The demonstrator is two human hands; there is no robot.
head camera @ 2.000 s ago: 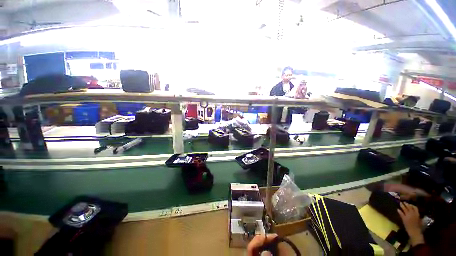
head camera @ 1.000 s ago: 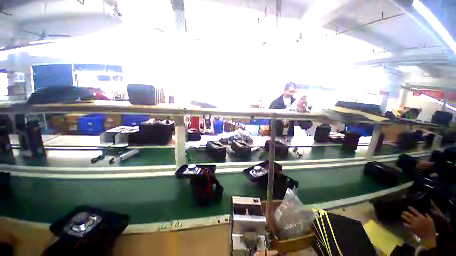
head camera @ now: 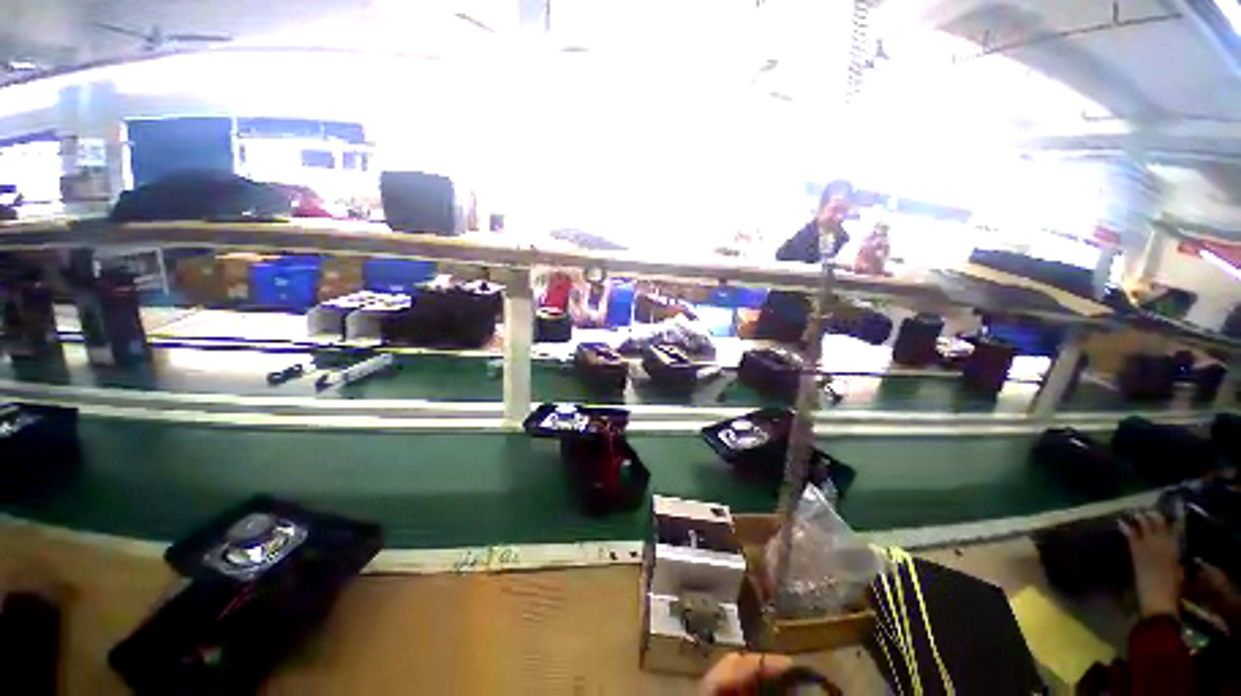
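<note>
An open black speaker cabinet (head camera: pixel 177 639) lies at the lower left, across the bench and the conveyor's edge. Its upper half holds a round grey-white speaker driver (head camera: pixel 257 541) in a silvery frame. My right hand (head camera: pixel 746 673) is at the bottom edge, just below the white-grey screw feeder (head camera: pixel 693 578), and is mostly cut off. A dark curved cord or edge shows beside its fingers; what it holds cannot be told. My left hand is not in view.
Open cabinets (head camera: pixel 606 469) lie on the green conveyor (head camera: pixel 449 483). A cardboard tray (head camera: pixel 823 634) holds a clear plastic bag (head camera: pixel 817 564); an upright pole (head camera: pixel 803 408) stands behind. Black sheets (head camera: pixel 966 625) and yellow paper (head camera: pixel 1055 632) lie right. Another person's hand (head camera: pixel 1157 558) works at far right.
The view has shifted, so most things sit further right in the picture. My right hand, barely visible one second ago, shows more at the bottom edge. Another cabinet shows more at the far left.
</note>
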